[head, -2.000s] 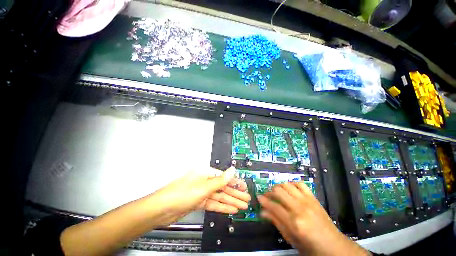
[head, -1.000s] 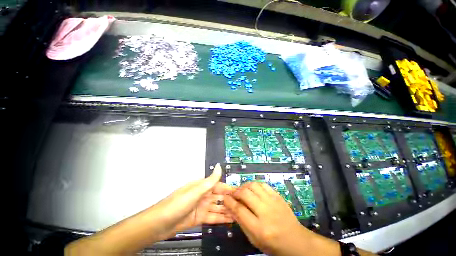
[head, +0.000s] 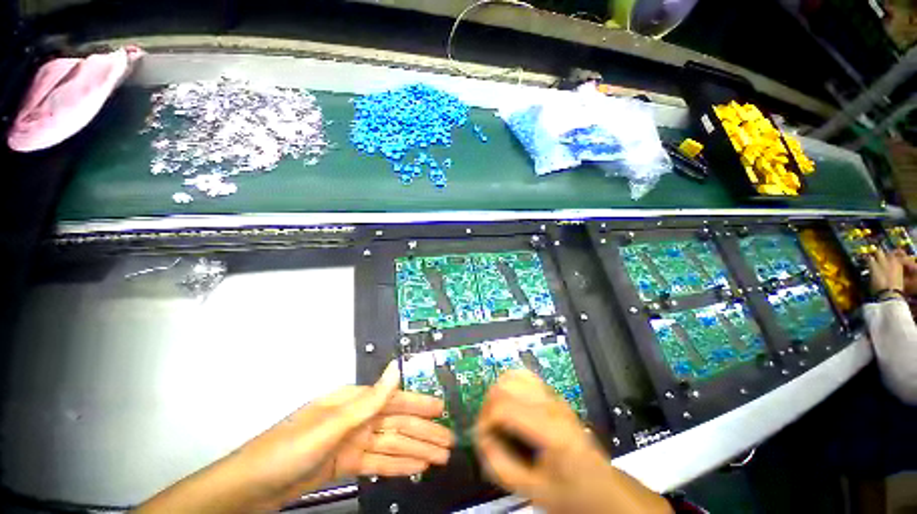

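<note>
Green printed circuit boards (head: 473, 291) sit in a black carrier frame (head: 377, 286) in front of me. My left hand (head: 377, 437) is over the frame's lower left corner, palm turned up and fingers apart; whether small parts lie in it is not clear. My right hand (head: 528, 432) is just right of it, over the lower boards, blurred, with fingers curled; I cannot tell whether it holds anything. The hands are slightly apart and hide part of the lower boards.
Behind are a silvery-white component pile (head: 236, 125), a blue component pile (head: 410, 122), a plastic bag (head: 588, 139) and a parts bin of yellow components (head: 759, 151). A second loaded frame (head: 603, 261) stands right. A metal plate (head: 181, 371) is left. Another person's hand (head: 885, 273) shows far right.
The view has swung right, so the scene sits further left. My right hand has moved off my left hand's fingers, over the lower boards. Another person's arm has come into view.
</note>
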